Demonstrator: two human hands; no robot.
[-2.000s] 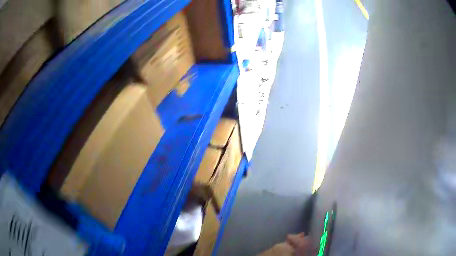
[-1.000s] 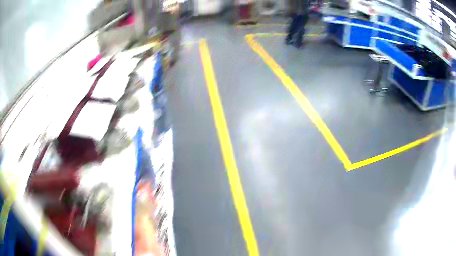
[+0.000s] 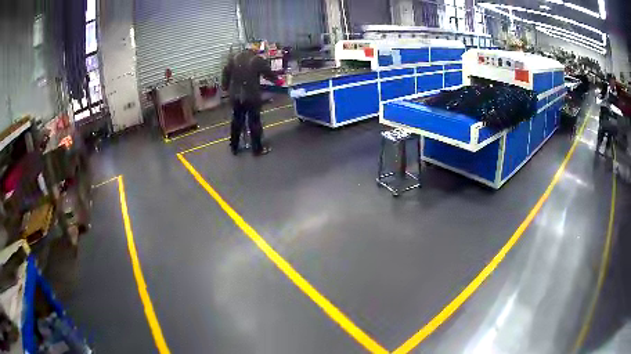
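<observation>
Neither of my hands is in the picture. Nearest in front is the grey floor (image 3: 311, 235) with yellow lines (image 3: 277, 257). Beyond it, at the right, a blue and white machine (image 3: 462, 160) carries a heap of black straps (image 3: 490, 104) on its front end. A small stool (image 3: 399, 135) with metal legs stands by its front left corner.
A second blue and white machine (image 3: 339, 100) stands behind. A person in dark clothes (image 3: 246, 97) stands at its left end. Cluttered goods and a blue frame (image 3: 29, 304) line the left edge. A wooden crate (image 3: 174, 110) stands near the shutter. Another person (image 3: 609, 114) is at the far right.
The view has swung right and up, from the blue shelf with boxes, past a cluttered table, to the open floor and machines. The hand seen low in the earlier frames is out of the picture.
</observation>
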